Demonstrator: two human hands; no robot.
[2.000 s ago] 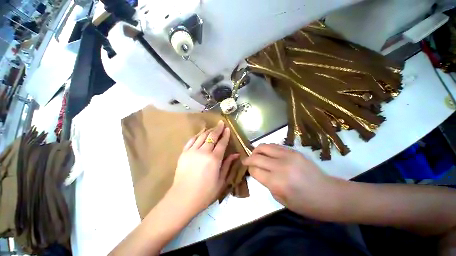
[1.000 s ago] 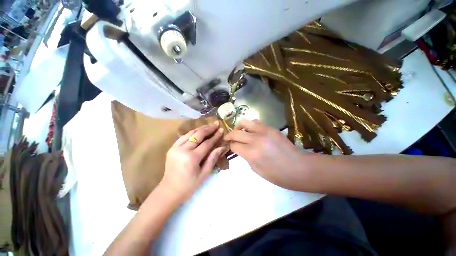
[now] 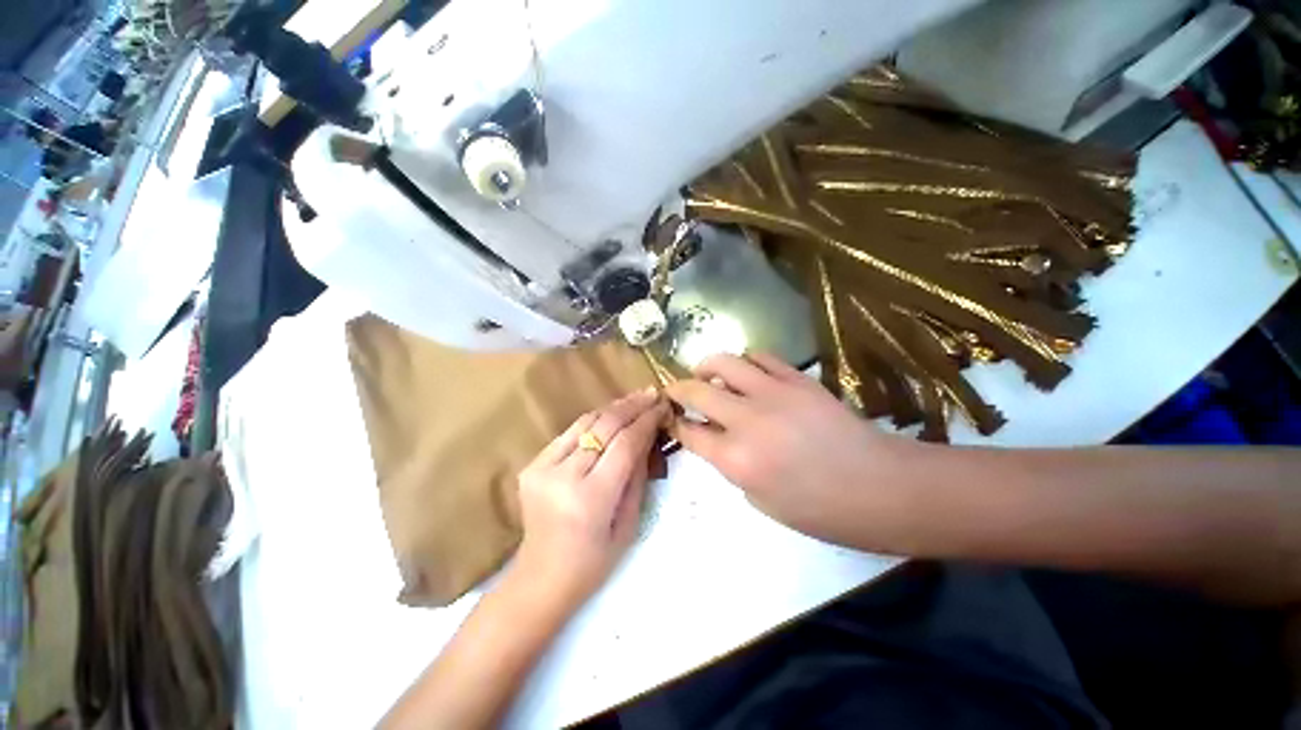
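Observation:
A tan-brown fabric panel (image 3: 457, 428) lies on the white table with its right corner at the presser foot. The gold-toothed zipper (image 3: 658, 368) runs from beside the round white part (image 3: 642, 321) down to my fingertips. My left hand (image 3: 588, 485), with a ring, presses and pinches the panel's edge. My right hand (image 3: 771, 435) pinches the zipper and fabric edge, its fingertips touching my left ones. The fingers hide most of the held edge. The sewing machine head (image 3: 428, 235) stands just above.
A bundle of brown zippers (image 3: 927, 243) fans out right of the needle under the machine arm. A folded panel stack (image 3: 129, 585) hangs at far left. A blue bin (image 3: 1213, 407) is below the table at right. Dark-clothed lap lies below.
Over two seconds my right hand has moved up and left to meet my left fingertips near the presser foot. Since one second ago, my left hand has shifted slightly right and down.

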